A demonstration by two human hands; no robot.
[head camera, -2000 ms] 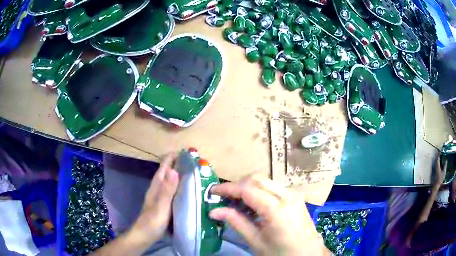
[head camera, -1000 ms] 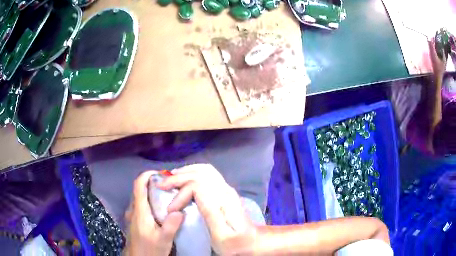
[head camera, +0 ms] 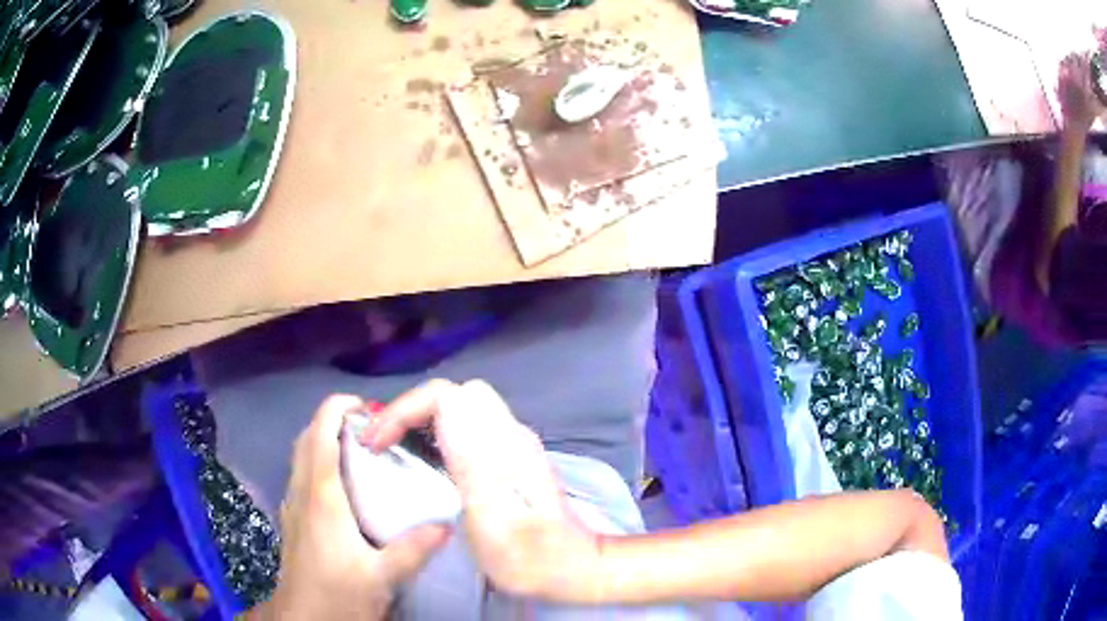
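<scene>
A car body moulding [head camera: 395,491] is held over my lap, its pale silver side showing and a red lamp at its upper end. My left hand [head camera: 318,528] is around its left side and lower edge. My right hand [head camera: 492,479] lies over its right side, with the fingers curled at the lamp end. The hands hide most of the green face. I cannot tell whether a small part is under the right fingers.
Green car bodies [head camera: 219,121] lie at the bench's left. A stained glue board [head camera: 534,231] bears a small white oval dish [head camera: 590,93]. Blue bins of small parts stand at the right [head camera: 959,364] and left [head camera: 182,485]. Another person's arm [head camera: 1066,200] is at far right.
The moulding has come down from the bench edge to my lap, and my right hand has closed over it. The view has shifted, so the bench things sit higher and further left.
</scene>
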